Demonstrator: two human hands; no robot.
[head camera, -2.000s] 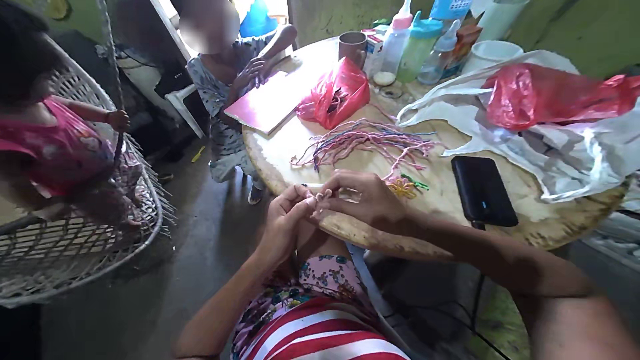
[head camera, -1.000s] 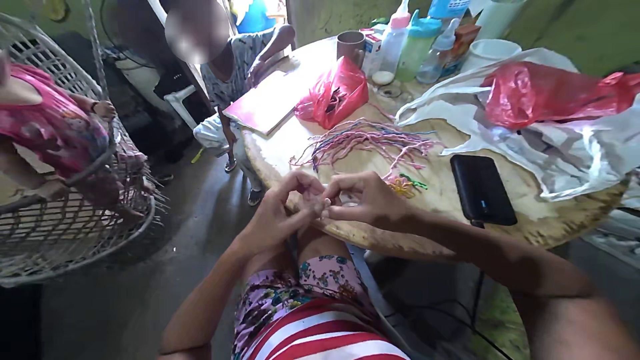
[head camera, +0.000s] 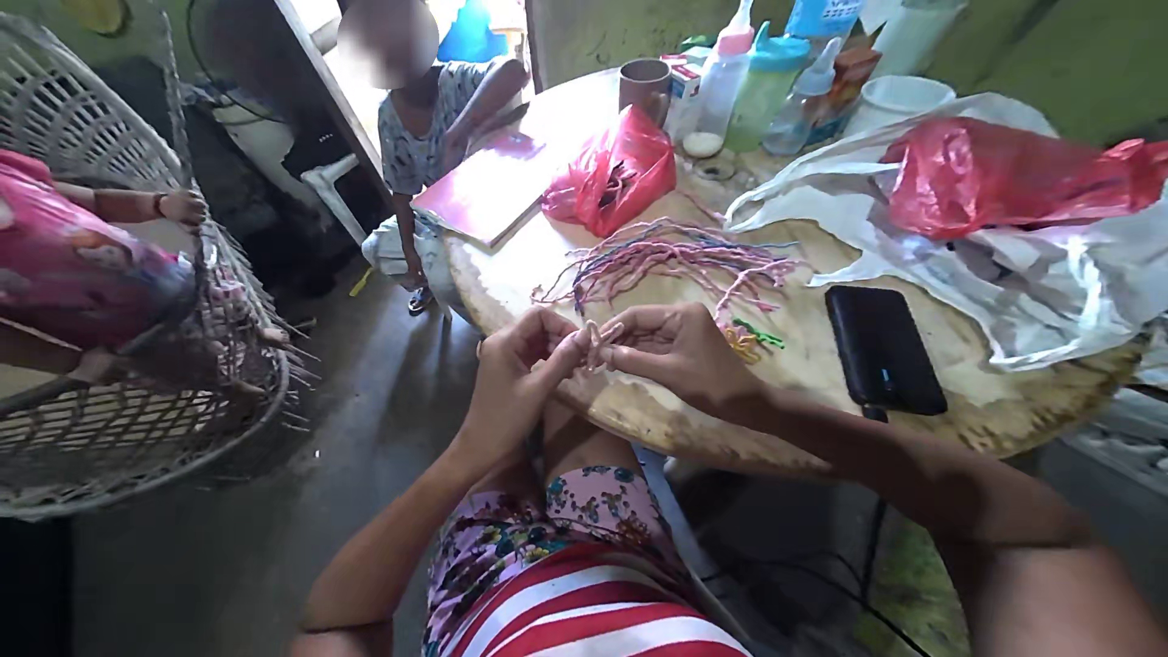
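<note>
My left hand (head camera: 525, 374) and my right hand (head camera: 680, 351) meet just over the near edge of the round wooden table. Between their fingertips they pinch a small looped piece of pale pink cord (head camera: 595, 345); its finer shape is partly hidden by the fingers. Beyond my hands a loose bundle of pink and blue cords (head camera: 671, 265) lies on the table. Small yellow and green cord pieces (head camera: 750, 339) lie beside my right hand. A red plastic bag (head camera: 616, 178) stands open behind the bundle, with dark strands inside.
A black phone or power bank (head camera: 885, 351) with a cable lies at right, near white and red plastic bags (head camera: 1004, 182). A mug (head camera: 644, 84), bottles (head camera: 725, 87) and a folder (head camera: 484, 187) are farther back. One person stands behind the table; another sits in a woven hanging chair (head camera: 82, 456).
The person in the hanging chair has swung, and the standing person's arms have shifted. My fingers have moved slightly around the cord, which now shows as a loop.
</note>
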